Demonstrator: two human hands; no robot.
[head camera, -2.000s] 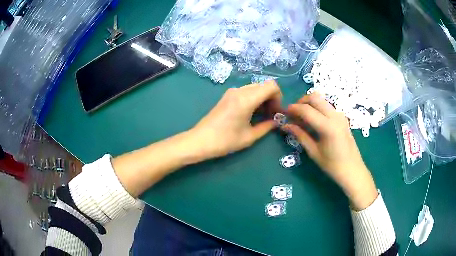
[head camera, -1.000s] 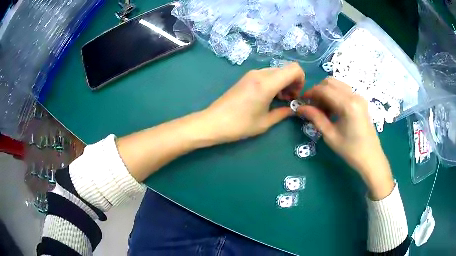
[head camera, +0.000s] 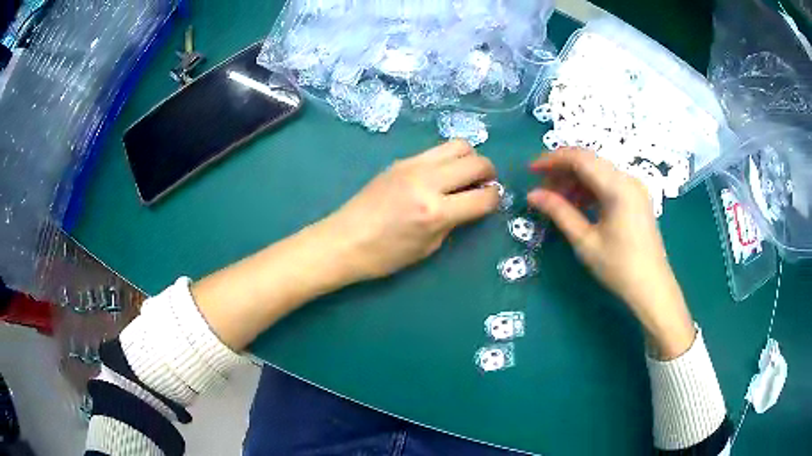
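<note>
My left hand (head camera: 418, 200) is closed on a small clear part (head camera: 501, 193) that shows at its fingertips, low over the green bench; the fingers partly hide it. My right hand (head camera: 598, 209) is just to the right, thumb and fingers apart, with nothing visible between them. Several assembled pieces, clear rims around white centres with dark holes, lie in a loose column below: one near my right thumb (head camera: 523, 230), one under it (head camera: 515, 267), and lower ones (head camera: 505, 326). A few clear housings (head camera: 463, 127) lie beyond my left hand.
A bag of clear housings (head camera: 401, 58) lies at the back, with a tub of white inserts (head camera: 623, 107) right of it. A smartphone (head camera: 212, 123) and small dark metal tool (head camera: 187, 61) lie left. A flat case (head camera: 743, 236), crumpled polybag and white scrap (head camera: 767, 376) are far right.
My hands have come apart; my right hand has let go of the part and opened. The piece near my right thumb is now more exposed. The camera view has also shifted.
</note>
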